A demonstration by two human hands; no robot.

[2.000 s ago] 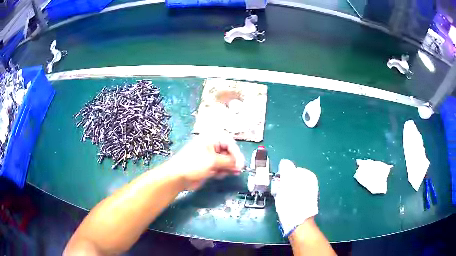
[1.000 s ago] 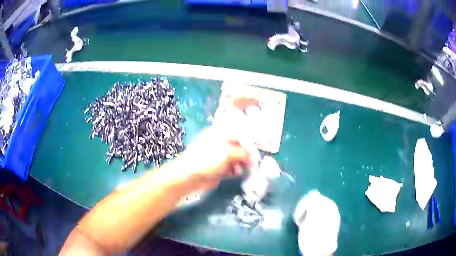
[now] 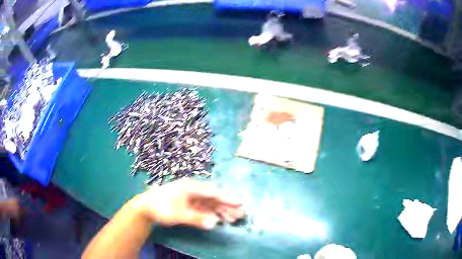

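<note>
My bare left hand (image 3: 202,205) is low over the bench, below the pin pile, palm partly showing and fingers bent. It is blurred; a small dark spot shows by its fingertips, and I cannot tell whether it holds anything. My gloved right hand (image 3: 332,253) is mostly cut off by the bottom edge, so its grip is hidden. A large pile of small metal pins (image 3: 169,134) lies left of the square grease board (image 3: 281,144). A white-and-metal workpiece (image 3: 272,33) rests on the belt behind the board.
More workpieces are on the belt, one at right (image 3: 348,53) and one at left (image 3: 112,48). A pale rail (image 3: 202,78) runs behind the bench. A blue bin (image 3: 58,129) stands left. A white teardrop-shaped thing (image 3: 368,145) and white scrap (image 3: 417,217) lie right.
The workpiece has left the bench in front of me, and an additional one shows on the belt. My left hand has moved back and down. My right hand has dropped mostly out of view. The view has shifted.
</note>
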